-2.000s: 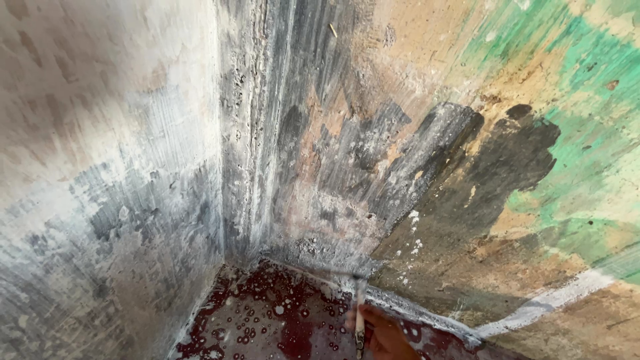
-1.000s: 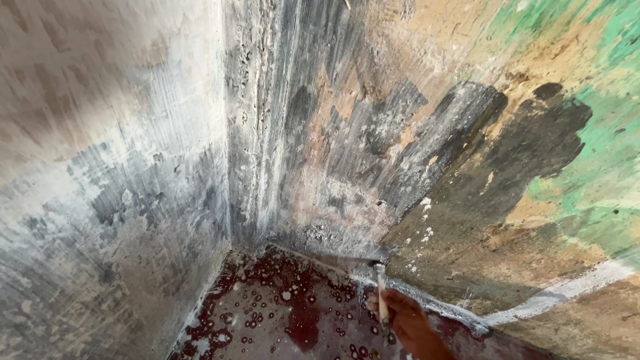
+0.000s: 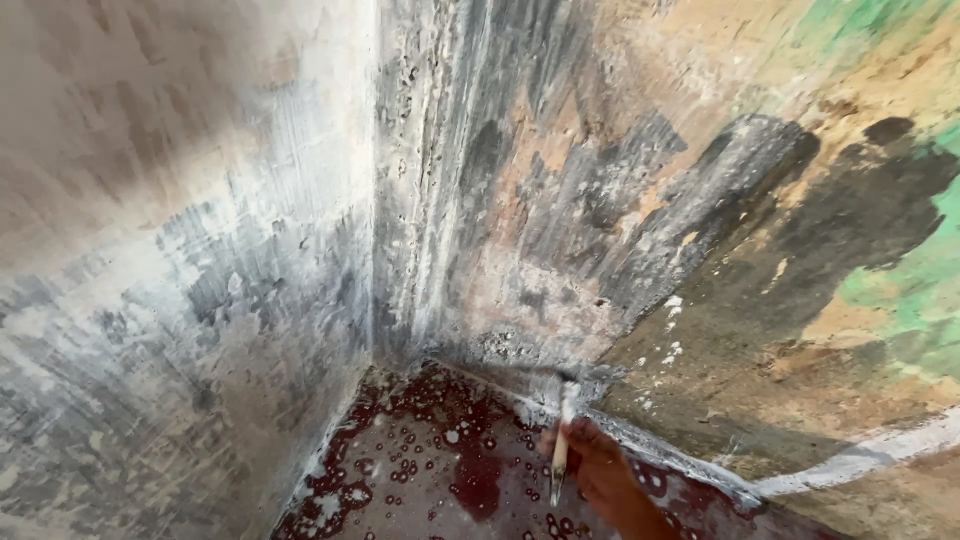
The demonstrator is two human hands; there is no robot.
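A single hand, seemingly my right hand (image 3: pixel 592 457), reaches in from the bottom edge, its fingers closed on a paintbrush (image 3: pixel 561 450) with a pale handle. The white-coated brush head points up and touches the base of the right wall (image 3: pixel 555 300), just above the floor edge. Fresh-looking white paint (image 3: pixel 667 454) runs along that edge on both sides of the brush. Patchy grey, tan and green cover the right wall. My left hand is out of view.
The left wall (image 3: pixel 225 300), streaked white and grey, meets the right wall at a corner (image 3: pixel 373 225). Below lies a dark red floor (image 3: pixel 450 480) spattered with white spots. A white painted stripe (image 3: pixel 862 454) crosses the lower right wall.
The hand with the brush stays near the base of the right wall, and more of the hand shows than two seconds ago. The view has shifted slightly.
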